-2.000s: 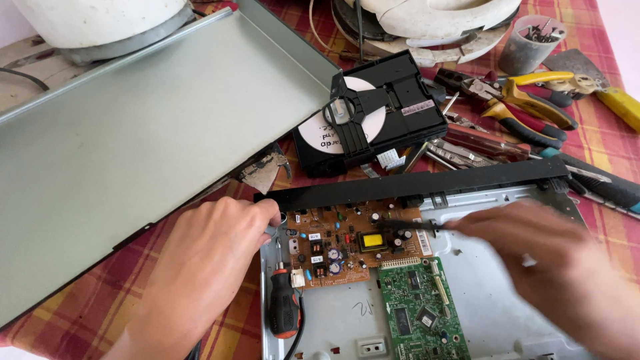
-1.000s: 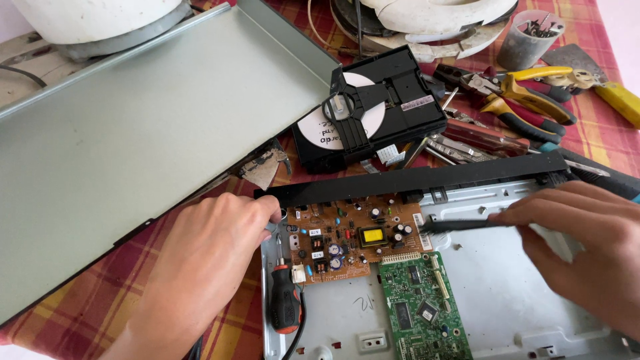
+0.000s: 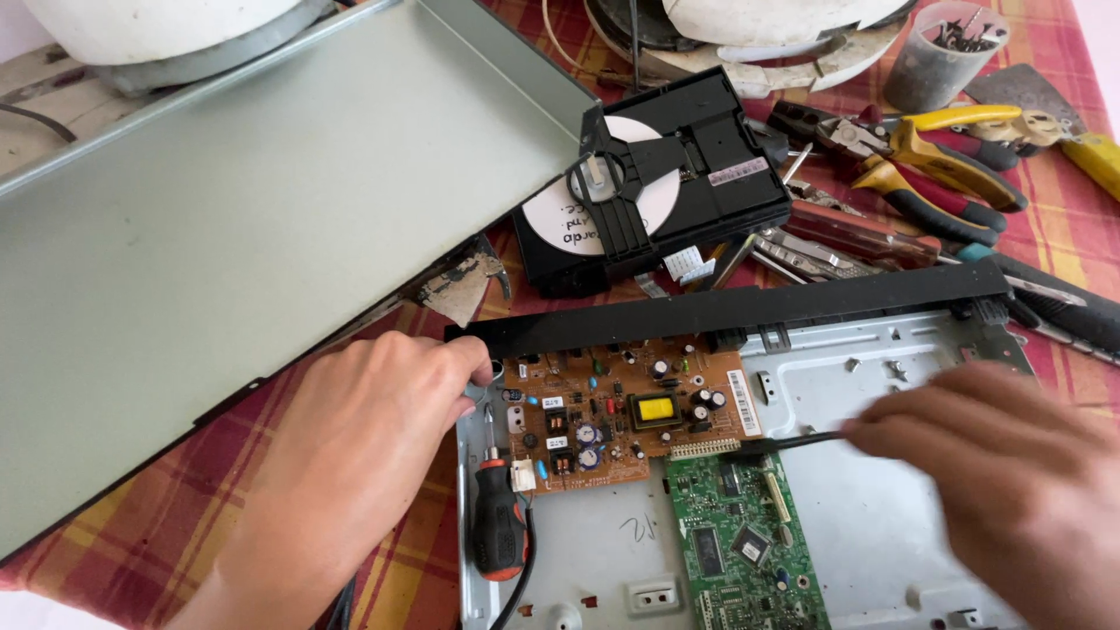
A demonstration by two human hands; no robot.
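My left hand (image 3: 376, 437) grips the left corner of a metal player chassis (image 3: 857, 525), at the end of its black plastic front panel (image 3: 787, 306). In my right hand (image 3: 997, 472), slightly blurred, is a thin black brush (image 3: 801, 440); its tip touches the area where the brown power board (image 3: 621, 446) meets the green circuit board (image 3: 744, 534). A white connector row lies at that seam. A red-and-black screwdriver (image 3: 500, 525) rests inside the chassis by its left wall, next to a black cable (image 3: 525, 569).
A large metal cover (image 3: 262, 219) lies at the left. Behind the chassis sits a black disc drive (image 3: 717, 157) holding a white disc. Pliers (image 3: 945, 166), other hand tools and a plastic cup of screws (image 3: 945, 61) are at the back right on the plaid cloth.
My right hand has moved the brush from the power board's right part, where it was two seconds ago, down to the seam with the green board. My left hand has stayed at the corner.
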